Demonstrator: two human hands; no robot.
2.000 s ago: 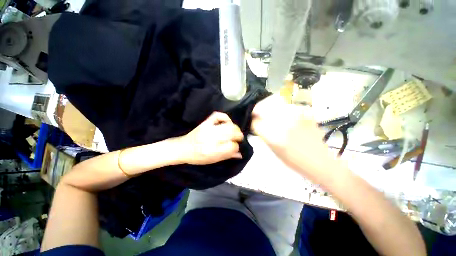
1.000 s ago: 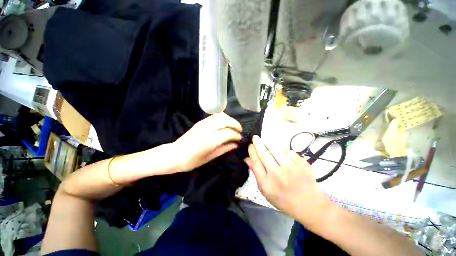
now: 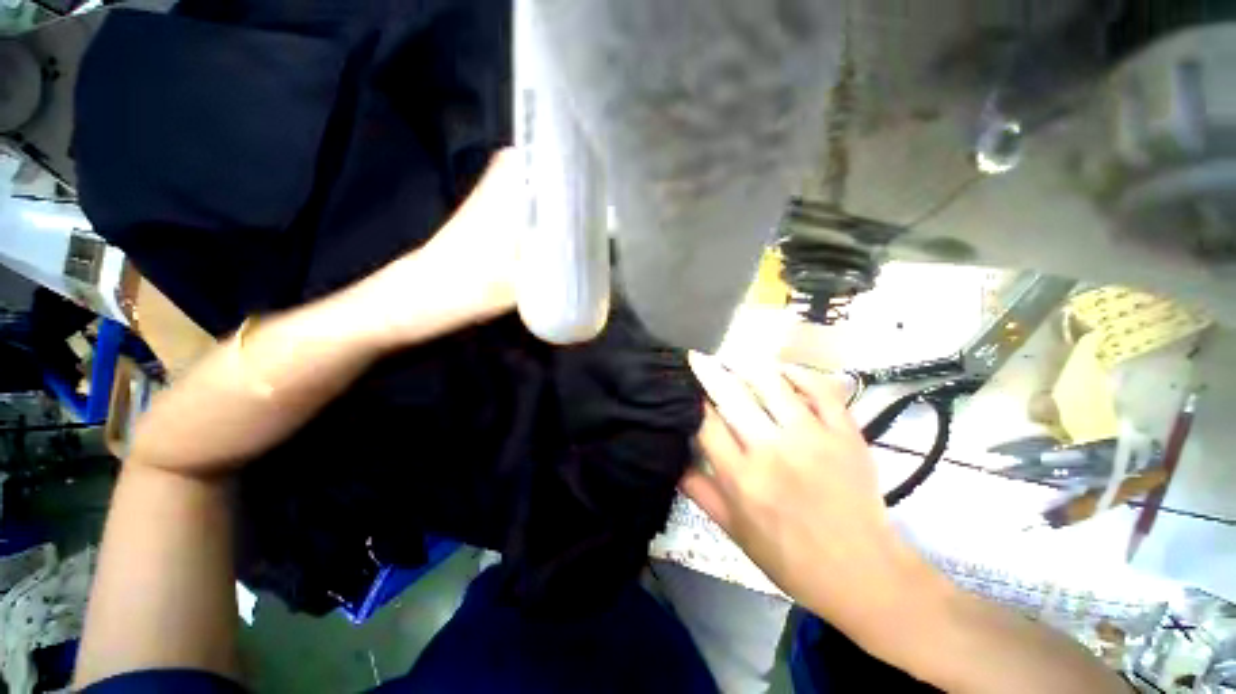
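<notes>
The black garment [image 3: 434,420] spreads from the upper left to below the machine head and hangs over the table's front edge. The pale grey sewing machine head [image 3: 705,149] covers the upper middle, with a rounded white bar [image 3: 564,231] at its left. My left hand [image 3: 495,237] reaches over the garment behind this bar; its fingers are hidden. My right hand [image 3: 786,454] lies at the garment's right edge, fingertips on the cloth beside the machine head. The needle area is hidden.
Shears with black handles [image 3: 935,407] lie right of my right hand. Further right are pale yellow paper [image 3: 1118,339], small tools, a reddish-brown stick [image 3: 1162,475] and a crumpled clear plastic bag [image 3: 1172,637]. Blue crates [image 3: 393,583] stand below left.
My left hand has moved up from the cloth near the right hand to behind the white bar. The machine head appears larger and closer. My right hand remains at the cloth's edge.
</notes>
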